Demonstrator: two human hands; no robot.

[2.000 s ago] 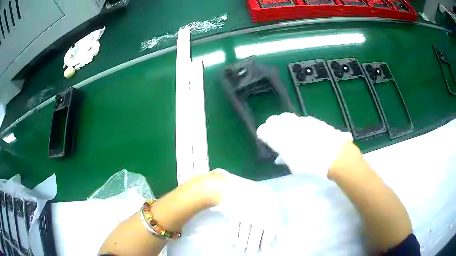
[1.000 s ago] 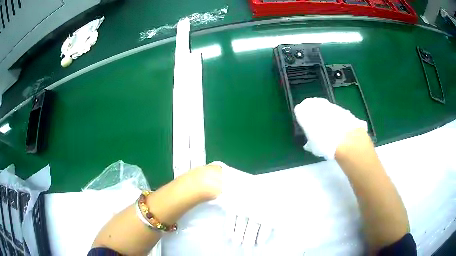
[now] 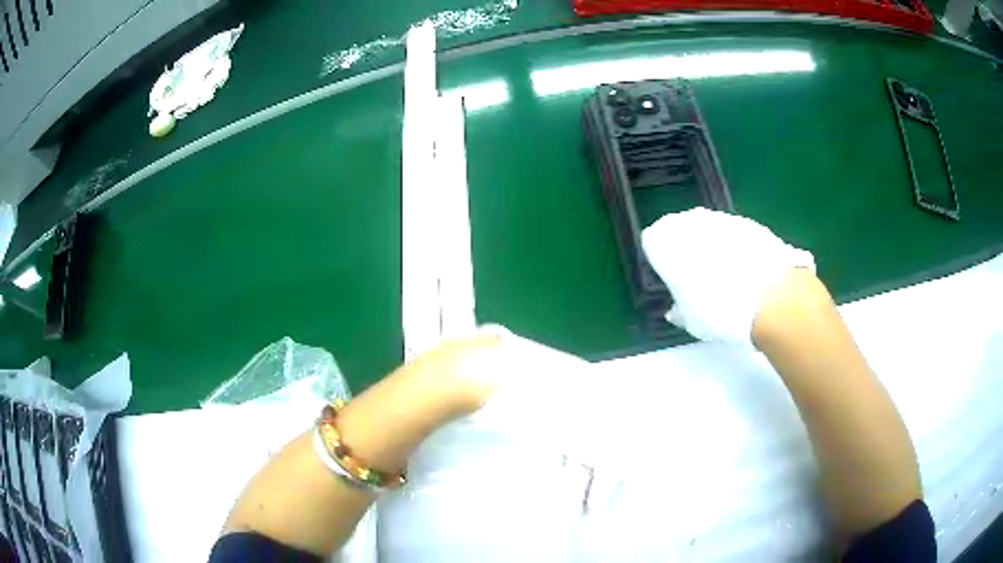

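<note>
A stack of black phone middle frames point(image 3: 616, 187) stands on the green surface right of centre, its camera-hole end pointing away from me. My right hand point(image 3: 720, 275), in a white glove, is closed over the near right part of the stack and hides that part. My left hand point(image 3: 522, 385), also white-gloved, is low in the middle over the white bench cover. It blends with the white, so its fingers and anything in them cannot be made out. A single frame point(image 3: 927, 148) lies flat at the far right.
White divider strips point(image 3: 438, 209) cross the green surface. Another stack of frames point(image 3: 66, 277) is at the far left. A packing tray of frames point(image 3: 39, 467), clear film point(image 3: 288, 372), a crumpled white rag point(image 3: 196, 83) and a red tray point(image 3: 759, 9) are around the edges.
The three frames once lying side by side no longer show separately; my right hand moved the stack right, over their place. The single frame and left-hand stack have shifted left.
</note>
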